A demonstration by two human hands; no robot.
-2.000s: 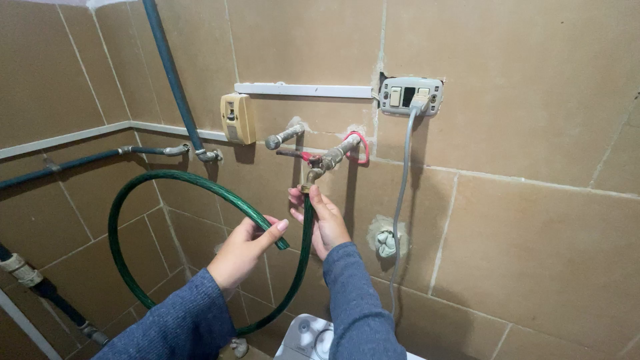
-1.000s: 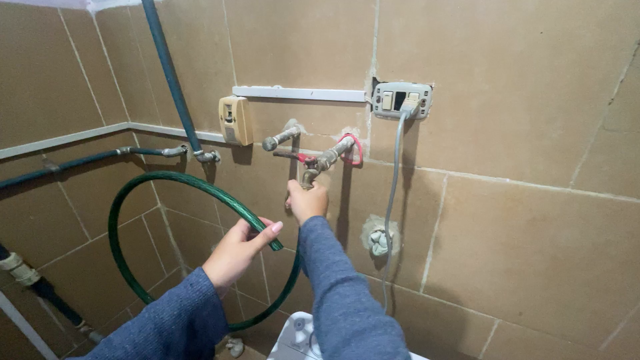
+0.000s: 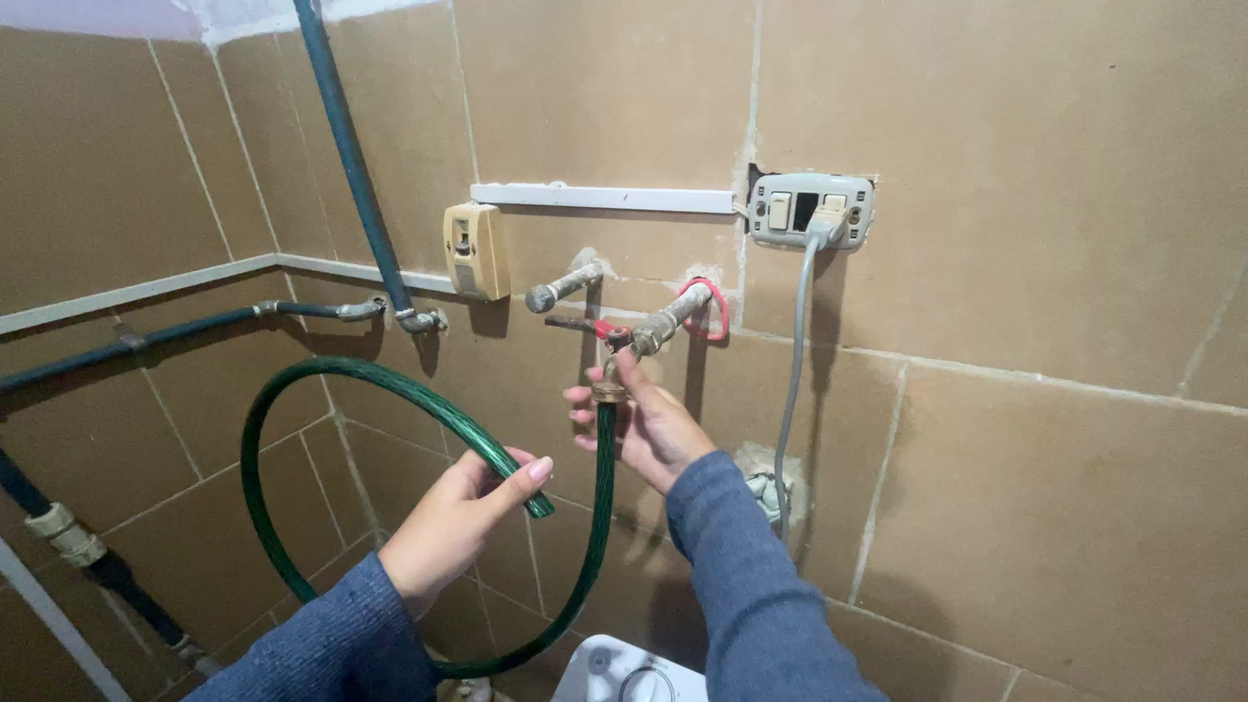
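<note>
My left hand (image 3: pixel 458 517) grips a green plastic hose (image 3: pixel 375 369) close to its free end, which points down to the right. The hose loops round to the left and below, then rises to a brass coupling (image 3: pixel 609 393) under a wall faucet (image 3: pixel 616 341) with a red and dark lever. My right hand (image 3: pixel 648 419) is at the faucet spout, its thumb on the metal just above the coupling and its fingers behind it. A red loop (image 3: pixel 720 310) hangs round the faucet's pipe extension at the wall.
Left of the faucet, a capped pipe stub (image 3: pixel 564 290) juts out near a beige switch box (image 3: pixel 476 252). A gray cord (image 3: pixel 798 361) hangs from the wall outlet (image 3: pixel 812 210). Dark pipes (image 3: pixel 356 161) run along the tiled walls. Below is a white appliance top (image 3: pixel 624 673) with a dial.
My right hand has changed its grip at the faucet: one second ago its back hid the coupling; now the fingers are spread behind it and the coupling shows. My left hand keeps hold of the hose end.
</note>
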